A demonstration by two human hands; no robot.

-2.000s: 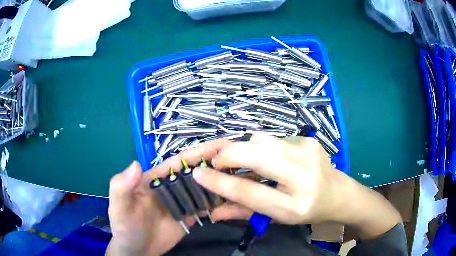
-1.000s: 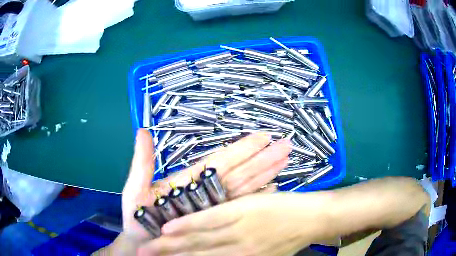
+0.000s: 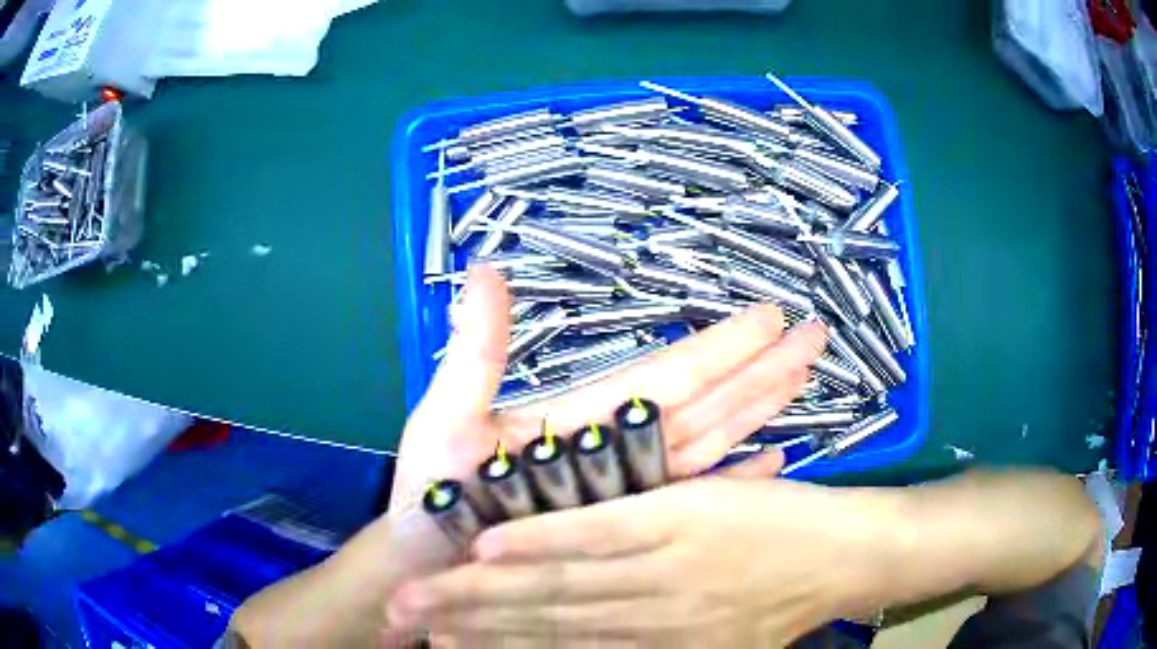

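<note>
Several dark-faced metal cylinders point(image 3: 551, 470) with yellow tips lie side by side in a slanting row across my left palm. My left hand point(image 3: 596, 406) is palm up, its fingers stretched to the right over the tray. My right hand point(image 3: 622, 558) lies flat across the lower part of the cylinders, fingers together and pointing left. The cylinders are held between both hands and their lower ends are hidden. A blue tray point(image 3: 412, 190) beyond my hands is heaped with silver cylinders point(image 3: 609, 190) with thin stems. No hand tool shows.
A clear tub point(image 3: 123, 209) of small metal pieces stands left. White sheets point(image 3: 241, 38) and a white carton point(image 3: 83, 44) are upper left. Clear plastic containers are at the top edge and upper right point(image 3: 1047, 51). Blue trays point(image 3: 1133, 317) stand right. A blue crate point(image 3: 190, 583) is lower left.
My left hand has opened flat and the cylinders now lie in a spread row. My right hand has moved left over them. The blue tool has gone from view. The view has shifted left.
</note>
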